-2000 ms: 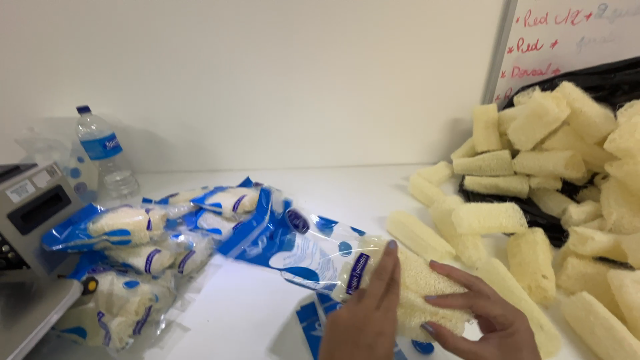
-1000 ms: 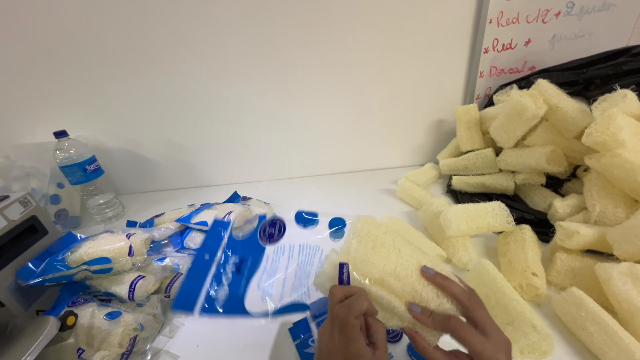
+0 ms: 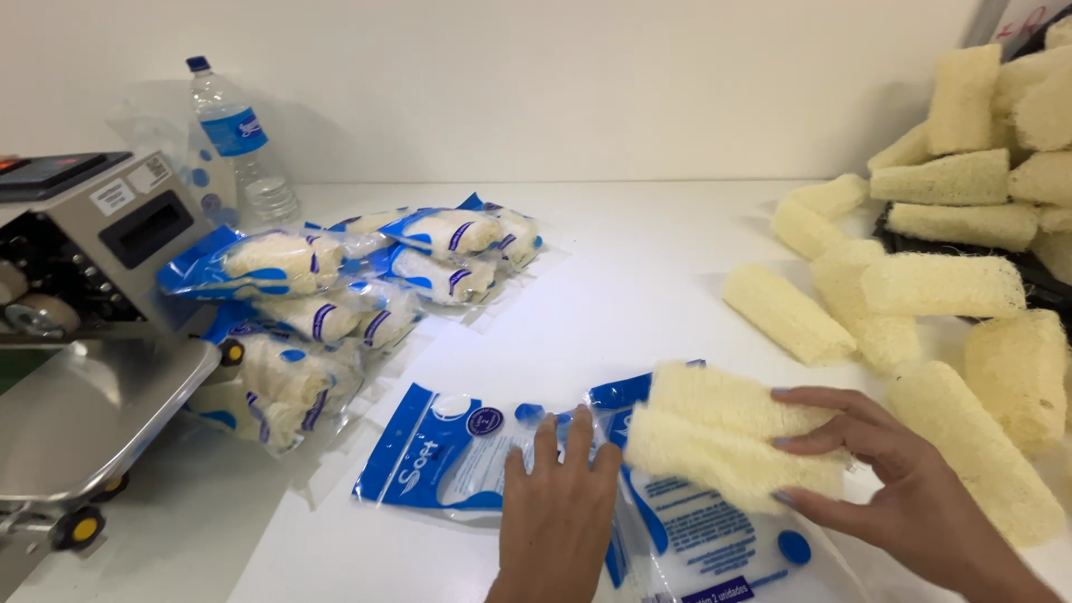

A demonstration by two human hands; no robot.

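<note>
My left hand point(image 3: 563, 494) rests with spread fingers on a flat blue-and-clear plastic bag point(image 3: 444, 456), pressing it to the white table. In my right hand point(image 3: 871, 469) is a pair of pale loofah pieces point(image 3: 729, 435), side by side, gripped between thumb and fingers at their right end. The loofahs are above a second printed bag point(image 3: 712, 536), which lies on the table and partly runs under the first. Their left end is close to my left hand but outside the first bag.
Filled loofah bags point(image 3: 285, 268) lie piled at the left, beside a metal machine with a tray point(image 3: 92, 410). A water bottle point(image 3: 243, 142) stands by the wall. Loose loofahs point(image 3: 946, 285) are heaped at the right over black plastic point(image 3: 1055, 285).
The bag was up at the loofahs in my hands; now it lies flat under my left hand. My right hand holds the loofahs apart from it. The view has swung left.
</note>
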